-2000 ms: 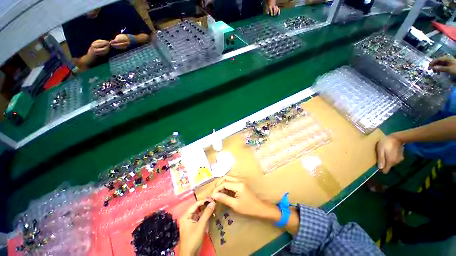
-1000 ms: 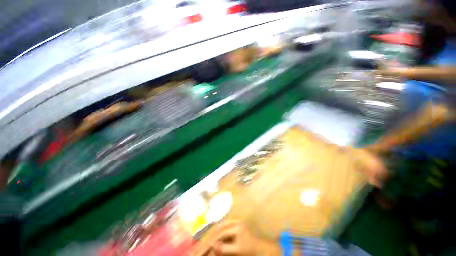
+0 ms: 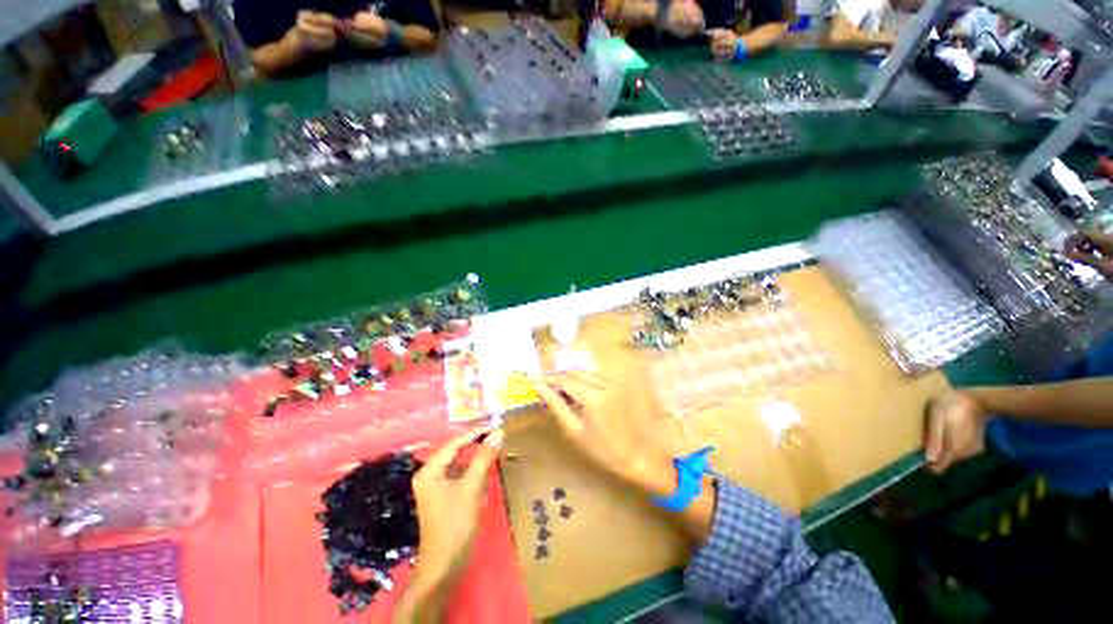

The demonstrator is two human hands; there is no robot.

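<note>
My left hand (image 3: pixel 452 494) is over the edge between the red mat and the tan board, thumb and forefinger pinched at a tiny pale-tipped part (image 3: pixel 494 427). My right hand (image 3: pixel 604 427) is just right of it, slightly blurred, fingers stretched toward the white box with a yellow patch (image 3: pixel 515 380); whether it holds anything is unclear. The fingertips of the two hands are apart. Several small dark pieces (image 3: pixel 543 533) lie spaced out on the tan board (image 3: pixel 647 536). A heap of black parts (image 3: pixel 366 518) lies left of my left hand.
Partly filled clear trays lie on the red mat (image 3: pixel 293 469) and the board (image 3: pixel 745 354). A white bottle (image 3: pixel 564 329) stands behind my right hand. Stacked trays lie far left (image 3: pixel 122 427) and right (image 3: pixel 909 287). A neighbour's hand (image 3: pixel 954 427) rests at the board's right edge.
The view swung in a blur and came back shifted. My hands, together at the fingertips two seconds ago, are now apart. My right hand's fingers now reach over the white box's near edge.
</note>
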